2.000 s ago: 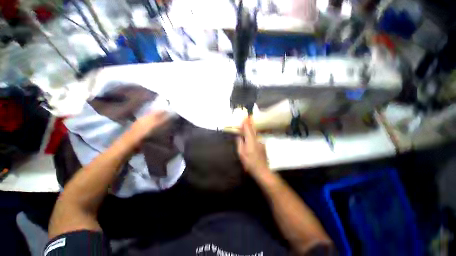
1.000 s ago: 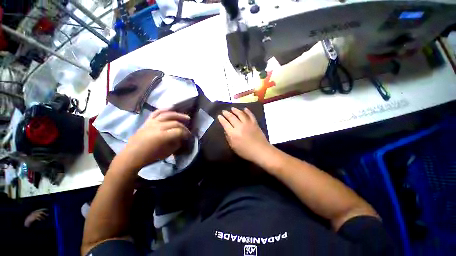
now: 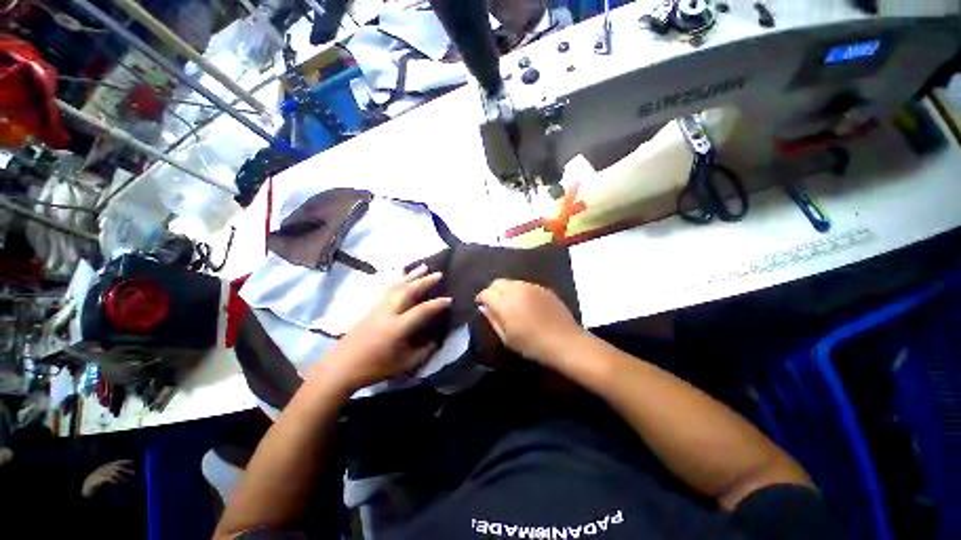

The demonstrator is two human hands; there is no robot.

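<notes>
A garment piece with a pale grey-white side (image 3: 395, 237) and dark brown fabric panels (image 3: 537, 272) lies in front of the sewing machine, partly over the table's front edge. A thin dark zip or tape (image 3: 345, 230) shows on its left part. My left hand (image 3: 395, 322) lies on the fabric with fingers bent, at the border of pale and brown cloth. My right hand (image 3: 524, 316) pinches the brown cloth, thumb and fingers together. The fabric lies to the left and front of the presser foot and needle (image 3: 527, 188), not under them.
The sewing machine (image 3: 653, 100) stands behind. Scissors (image 3: 713, 190) and a small blue-green tool (image 3: 809, 206) lie right of the needle. Orange-red strips (image 3: 566, 214) lie beside it. A black-and-red object (image 3: 142, 306) stands left. A blue crate (image 3: 843, 390) is below right. Another person's hand (image 3: 109, 477) shows lower left.
The view has steadied and shifted. Both hands have come down from nearer the needle; my right hand has gone from lying flat on the brown cloth to pinching it, with my left hand now closer.
</notes>
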